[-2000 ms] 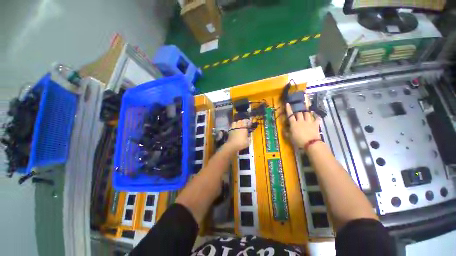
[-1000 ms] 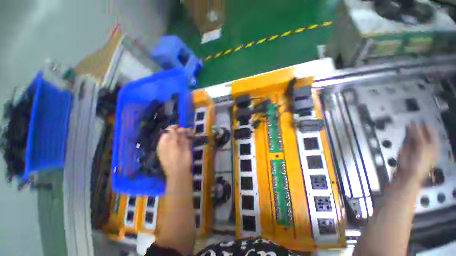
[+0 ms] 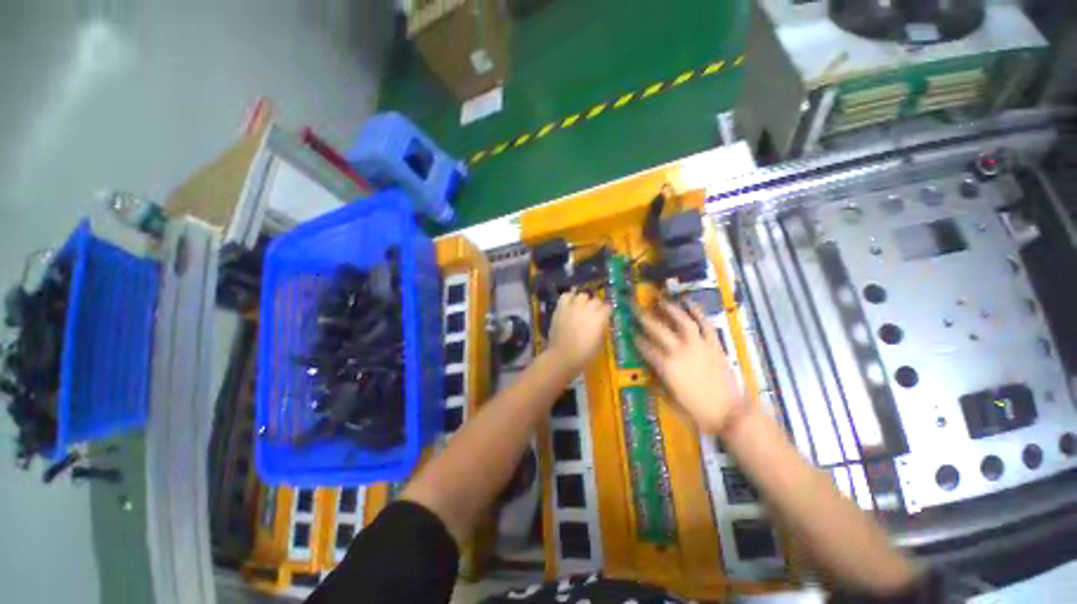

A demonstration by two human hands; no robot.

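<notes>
My left hand (image 3: 579, 330) is at the orange test tray (image 3: 690, 519), beside the upper green connector board (image 3: 647, 460). Its fingers are bent together; whether they grip a cord is hidden. My right hand (image 3: 691, 360) is over the tray's right row, fingers spread and slightly blurred, with fingertips near the upper nests. Black power adapters (image 3: 680, 262) sit at the top of the right row. Another black adapter (image 3: 550, 251) sits at the top of the left row, with cords running toward the board. Lower nests (image 3: 573, 492) show black square openings.
A blue basket (image 3: 269, 389) of loose black adapters rests over trays at left. A second blue basket (image 3: 112, 342) stands beyond the rail. A metal test plate (image 3: 945, 336) with round holes lies right. A fan box (image 3: 815, 71) stands at the far side.
My left hand has moved from the blue basket right to the tray. My right hand has come left from over the metal plate to the tray's right row. The view has shifted slightly.
</notes>
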